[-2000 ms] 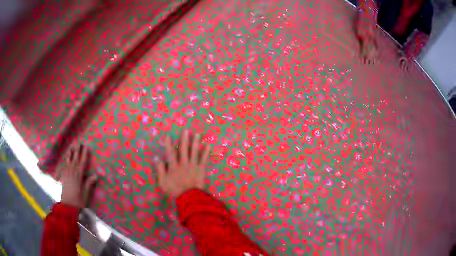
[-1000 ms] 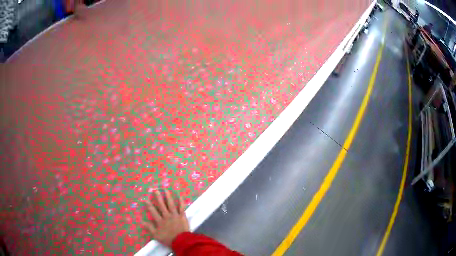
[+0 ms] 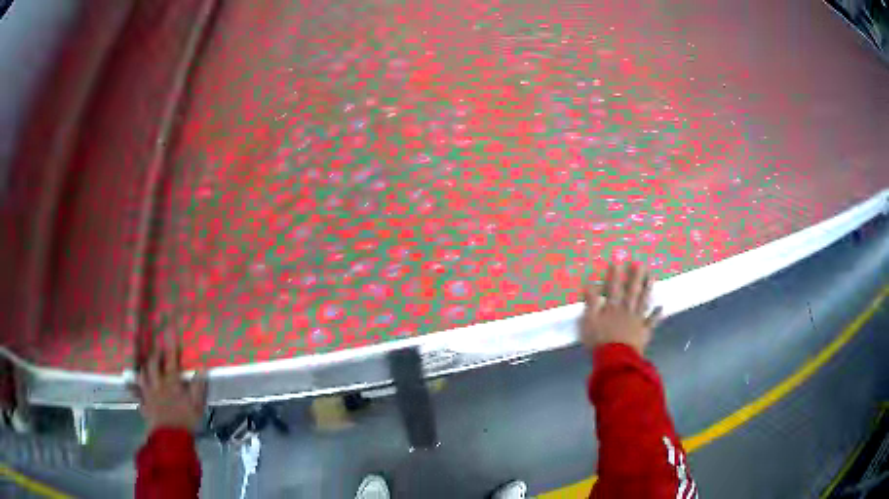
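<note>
The printed fabric ply (image 3: 439, 195), red floral on green, covers the table up to its white edge (image 3: 507, 336). My left hand (image 3: 171, 390) lies at the table edge on the left, fingers on the fabric at the foot of a dark raised strip or fold (image 3: 161, 166) that runs away across the table. My right hand (image 3: 619, 310) lies flat on the white edge, fingertips on the fabric border, fingers slightly apart, holding nothing. My left fingertips are blurred and partly dark, so whether they pinch anything cannot be told.
A second ridge (image 3: 58, 175) runs across the fabric at the far left. A dark narrow upright piece (image 3: 413, 400) hangs below the table edge. Blurred items sit under the table at the left. The grey floor (image 3: 731, 370) has a yellow line (image 3: 780, 395); my shoes show below.
The view has swung back from along the table and aisle to face the table edge. My left hand is in view again; my right hand rests on the edge. The other person is out of view.
</note>
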